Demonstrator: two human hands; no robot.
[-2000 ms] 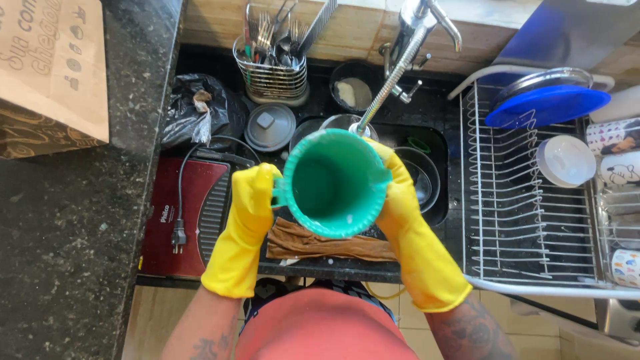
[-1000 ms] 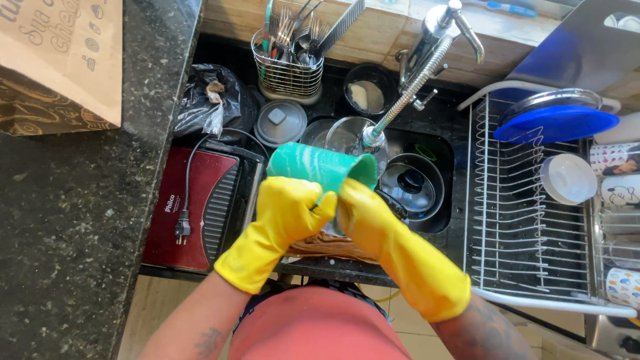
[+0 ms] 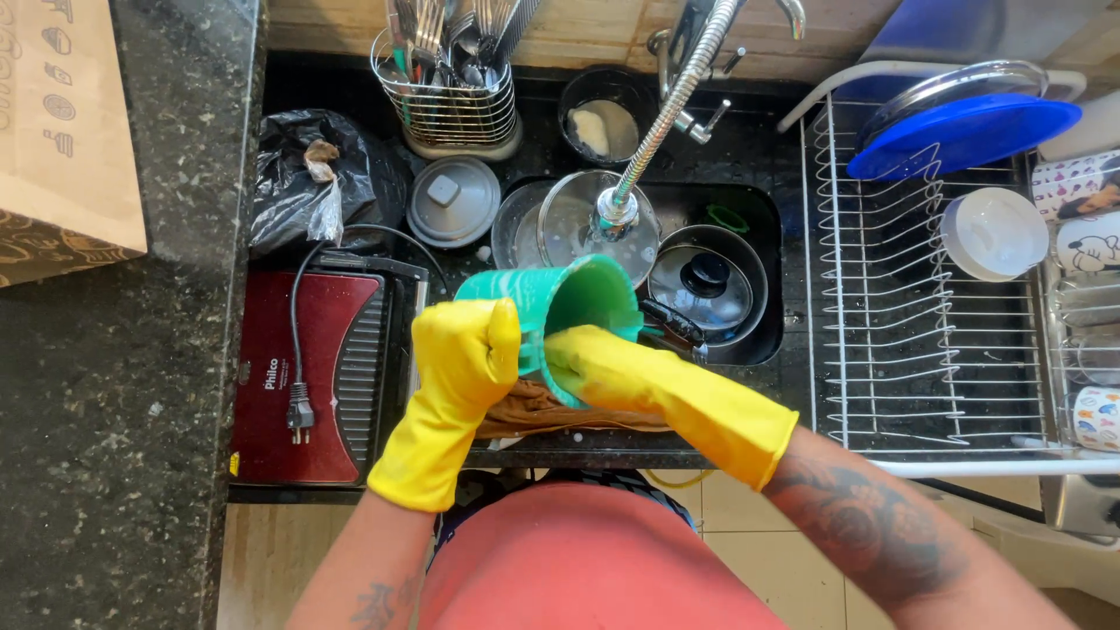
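A green plastic pitcher point(image 3: 507, 285) lies tilted over the near side of the sink, its mouth facing right and toward me. My left hand point(image 3: 464, 359), in a yellow rubber glove, is closed on its handle. My right hand point(image 3: 612, 367), gloved the same way, reaches into the mouth; its fingertips are hidden inside, so I cannot tell whether they hold anything. White suds streak the pitcher's outside. Behind it, the spring-hose faucet point(image 3: 616, 208) hangs over a glass lid point(image 3: 560, 219). A pot point(image 3: 759, 262) with a glass lid stands in the sink.
To the right is a wire dish rack point(image 3: 836, 350) with a blue plate point(image 3: 971, 136) and a white bowl point(image 3: 993, 232). A cutlery basket point(image 3: 455, 114), a black bag point(image 3: 297, 192) and a red electric grill point(image 3: 306, 350) stand left. A brown cloth point(image 3: 551, 416) lies along the sink's front edge.
The pitcher was upright between both hands, its opening toward me; it then tipped onto its side. My right hand has moved from its outside into its mouth.
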